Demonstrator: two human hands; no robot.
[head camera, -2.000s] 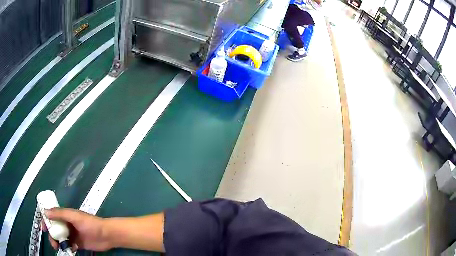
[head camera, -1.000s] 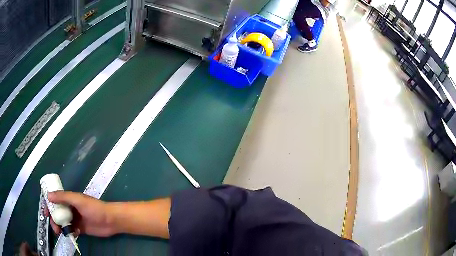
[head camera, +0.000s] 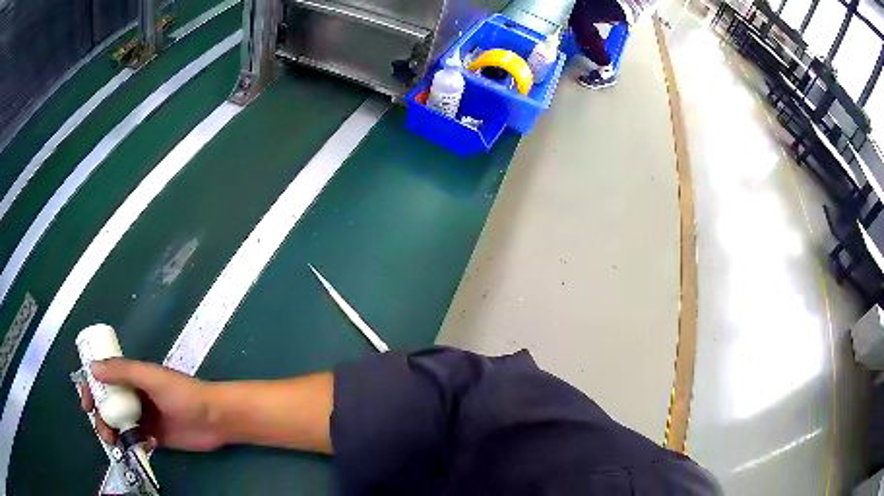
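My right hand (head camera: 170, 405) is at the lower left, wrapped around a white glue bottle (head camera: 110, 373). The bottle is tilted, with its black collar and pale nozzle (head camera: 145, 467) pointing down. A silver-grey LED strip module (head camera: 114, 480) shows beside and below the bottle, cut off by the bottom edge; whether the nozzle touches it cannot be told. My left hand is not in view. A second grey strip module (head camera: 15, 334) lies on the green belt at the left edge. A thin pale pointed stick (head camera: 347, 307) lies on the green surface right of my hand.
Blue parts bins (head camera: 460, 136) at the far end hold white bottles (head camera: 446, 89) and a yellow tape roll (head camera: 500, 70). A metal frame unit (head camera: 359, 44) stands over the belt. A seated person's leg and shoe (head camera: 596, 76) show beyond. White stripes (head camera: 281, 218) run along the belt.
The second strip module has moved down and left along the belt towards the left edge. The strip by the bottle now lies at a different slant. A dark blurred patch at bottom left is gone.
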